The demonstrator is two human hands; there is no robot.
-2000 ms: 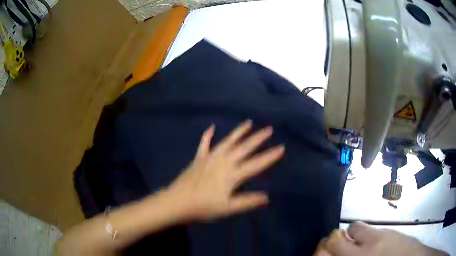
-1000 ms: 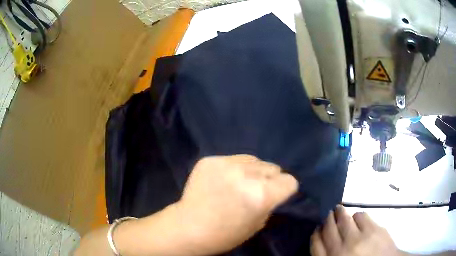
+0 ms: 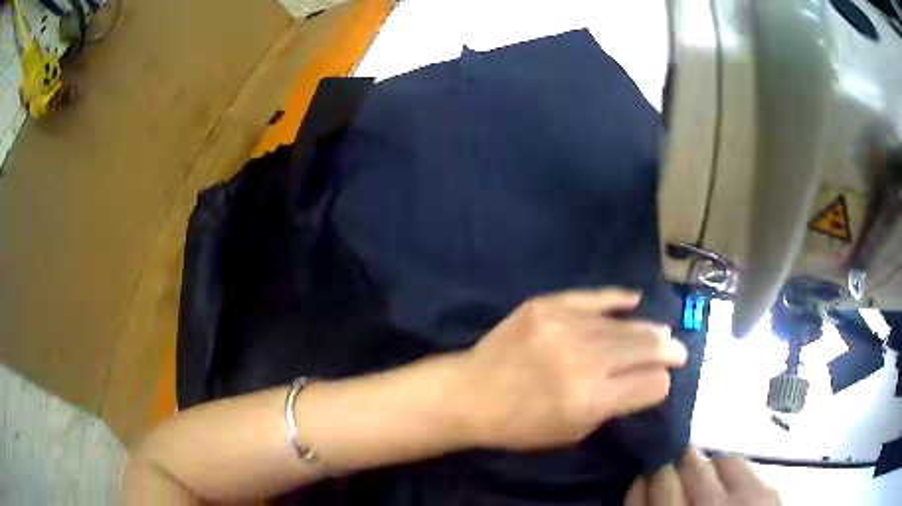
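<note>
A large dark navy garment piece (image 3: 495,188) lies over the table, its right edge running beside the needle area. Blacker, wrinkled fabric (image 3: 257,296) lies at its left. My left hand (image 3: 584,366) rests palm down on the navy cloth just left of its right edge, fingers pointing right and slightly bent. My right hand (image 3: 702,481) is at the bottom edge of the picture, partly cut off, with its fingertips gripping the cloth's near right edge. The presser foot area with a bright blue part (image 3: 695,312) is just beyond my left fingertips.
The cream-white sewing machine head (image 3: 762,128) fills the upper right. A ribbed metal knob (image 3: 787,391) stands right of the needle area. Black fabric scraps (image 3: 856,351) lie at the far right. A cardboard sheet (image 3: 109,198) and a yellow object (image 3: 42,81) are at the left.
My left hand went from spread flat to closed, then moved right to the cloth's edge with fingers extended. The navy cloth has shifted up and right, showing more black fabric at left.
</note>
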